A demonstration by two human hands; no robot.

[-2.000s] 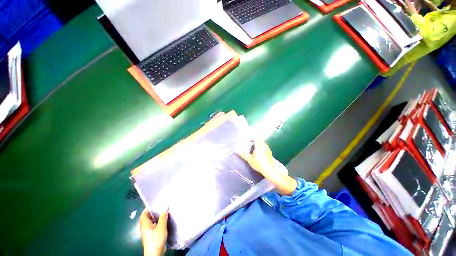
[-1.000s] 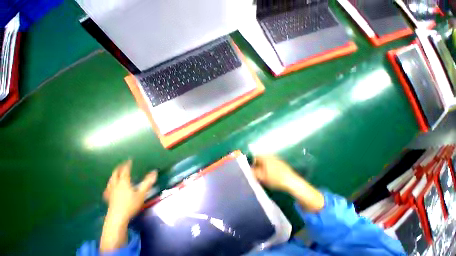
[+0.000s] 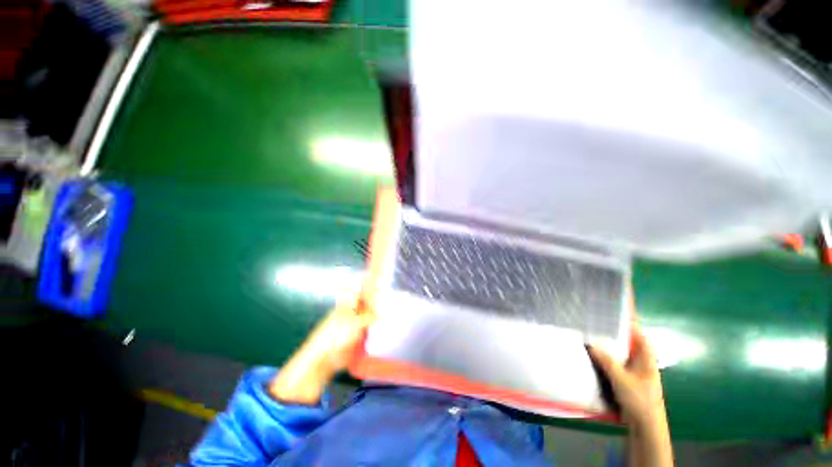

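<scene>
An open laptop [image 3: 474,333] with black keys and a silver-grey deck lies on a red-orange carrier [image 3: 438,377] at the near edge of the green surface. A large white protective sheet [image 3: 584,119] covers its raised screen and spreads to the right, blurred. My left hand [image 3: 342,336] grips the left side of the carrier and laptop. My right hand [image 3: 631,376] holds their right front corner, thumb on the palm rest. The fingers beneath are hidden.
A blue small-parts tray [image 3: 84,246] with clear bags is at the left edge. Red carriers [image 3: 242,11] lie at the far edge. The green work surface [image 3: 228,228] has a pale rail at its left end. Grey floor with a yellow line shows at lower left.
The view has swung left. The dark-topped laptop that lay in front of me is out of view. An open laptop with a white sheet is now close to me, and both hands have taken hold of it.
</scene>
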